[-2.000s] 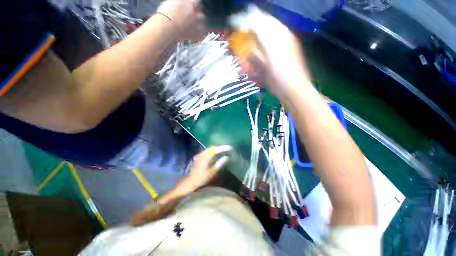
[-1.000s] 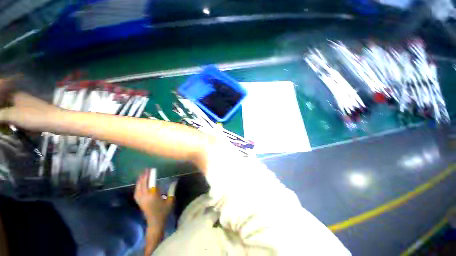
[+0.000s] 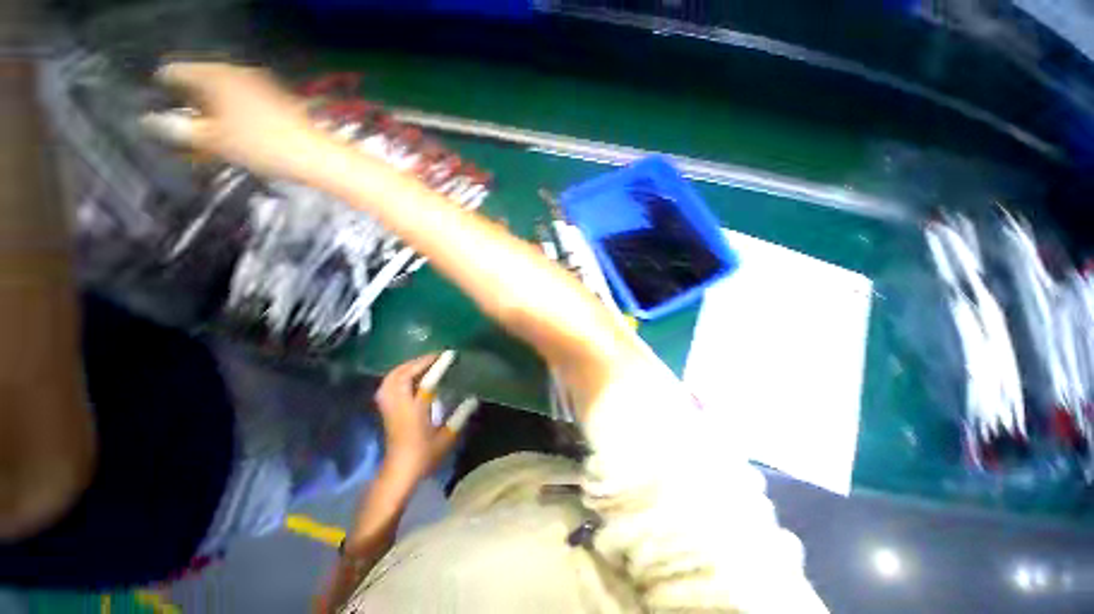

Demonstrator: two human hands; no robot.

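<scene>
My right arm reaches across to the upper left. My right hand (image 3: 228,114) is blurred there, beyond a pile of white sleeved cables with red ends (image 3: 324,258); its fingers look apart, and I see nothing held. My left hand (image 3: 414,414) is low, near the green surface's front edge, with white coverings on its fingertips. Its fingers are apart and empty. A few white cables (image 3: 582,258) lie partly under my right forearm, left of the blue bin.
The blue bin (image 3: 725,257) holds black pieces and stands beside white paper (image 3: 786,360). Bundled cables (image 3: 978,336) lie at the right. A metal rail (image 3: 576,150) runs behind. Another person's arm (image 3: 42,312) and dark clothing are at the left. More blurred cables (image 3: 102,156) lie upper left.
The view has turned, first rightward, then slightly back left. Over the last second the bin and paper have shifted right in view. My right hand remains stretched out; my left hand stays low.
</scene>
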